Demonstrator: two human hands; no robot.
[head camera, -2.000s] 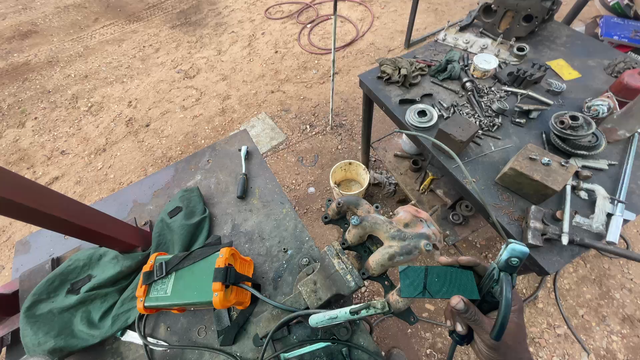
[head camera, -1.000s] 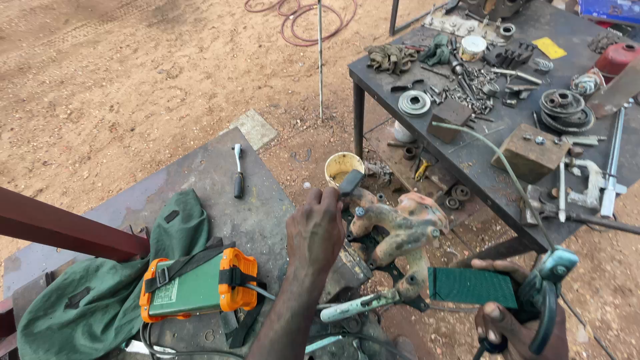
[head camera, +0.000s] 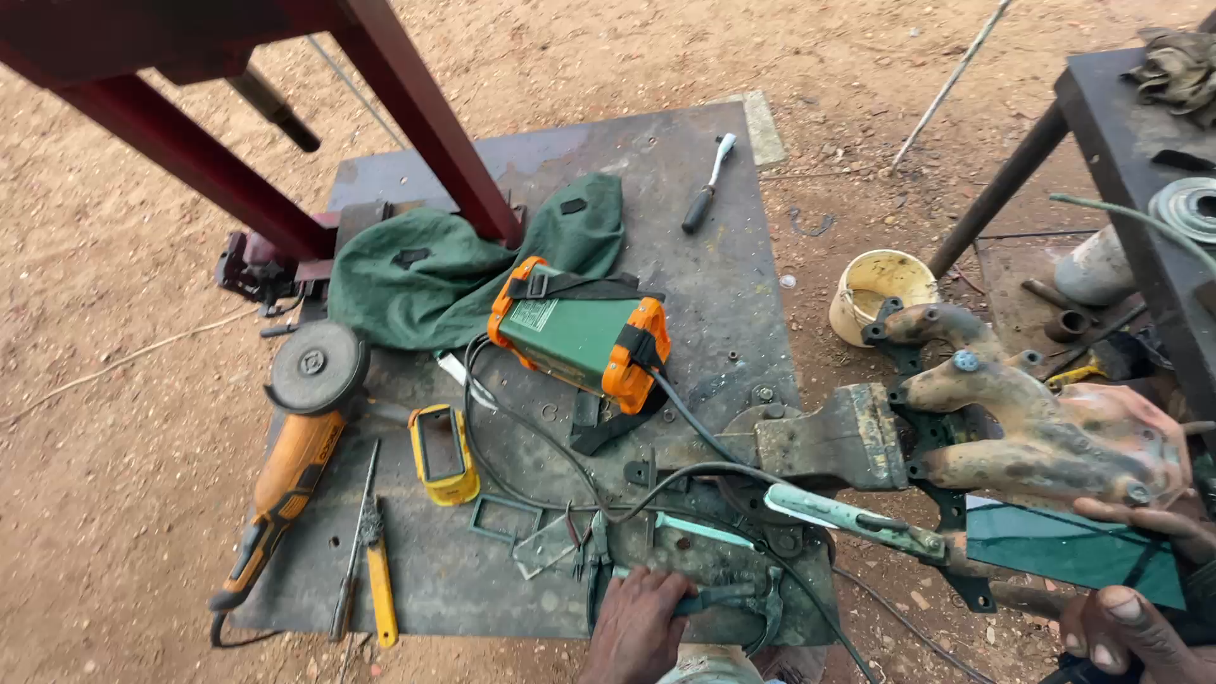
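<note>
My left hand (head camera: 641, 613) is closed around the dark handle of a hammer (head camera: 771, 603) low on the steel table. At the lower right, my right hand (head camera: 1135, 608) grips a dark green welding glass (head camera: 1069, 551); whatever else it holds is hidden. Just above the glass, a rusty exhaust manifold (head camera: 997, 399) sticks out past the table's edge, beside the bench vise (head camera: 826, 437). A pale green welding clamp (head camera: 855, 522) is on the manifold's flange. A green welding machine with orange corners (head camera: 579, 332) sits mid-table, its cables running toward the vise.
An angle grinder (head camera: 304, 446), a wire brush (head camera: 378, 570) and a yellow-framed lens holder (head camera: 444, 454) lie at left. Green cloth (head camera: 427, 275) lies by a red steel frame (head camera: 418, 123). A ratchet (head camera: 710, 185) is farther back. A bucket (head camera: 879, 290) stands between the tables.
My left hand, out of view at first, then near the manifold with a tool, is now down at the near table edge. The view has swung left. The right hand still holds the glass.
</note>
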